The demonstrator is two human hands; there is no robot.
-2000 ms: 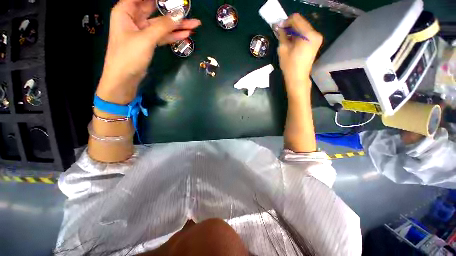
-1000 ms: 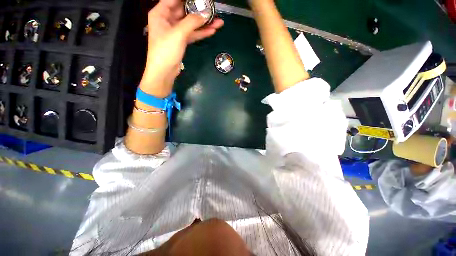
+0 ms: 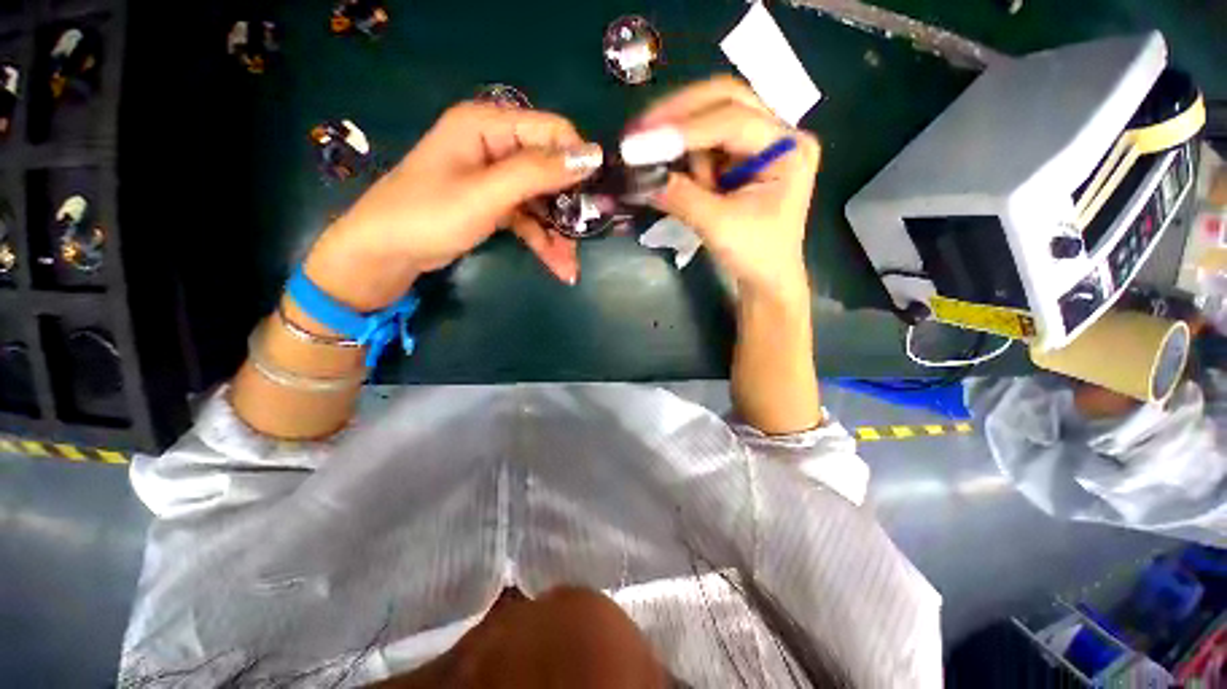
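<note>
My left hand (image 3: pixel 471 182) holds a round unit (image 3: pixel 581 211) by its rim over the green mat, silvery parts showing inside. My right hand (image 3: pixel 733 175) is close beside it, with white finger cots at the fingertips and a blue stick (image 3: pixel 758 163) between the fingers. A dark, blurred piece is at its fingertips near the unit; what it is cannot be told. Another round unit (image 3: pixel 633 50) lies farther up the mat, and one more is partly hidden behind my left hand. A small wired sub-assembly (image 3: pixel 341 148) lies left of my left hand.
A black parts tray (image 3: pixel 131 215) is at the left. A white paper slip (image 3: pixel 771 62) lies beyond my right hand; a white wipe (image 3: pixel 670 240) is partly under it. At the right are a white-grey instrument (image 3: pixel 928 175), a tape roll (image 3: pixel 1110 355) and another person's sleeve (image 3: pixel 1076 451).
My right hand has come back down from the top of the picture and now meets my left hand. My left hand has moved lower with the round unit. The view has shifted.
</note>
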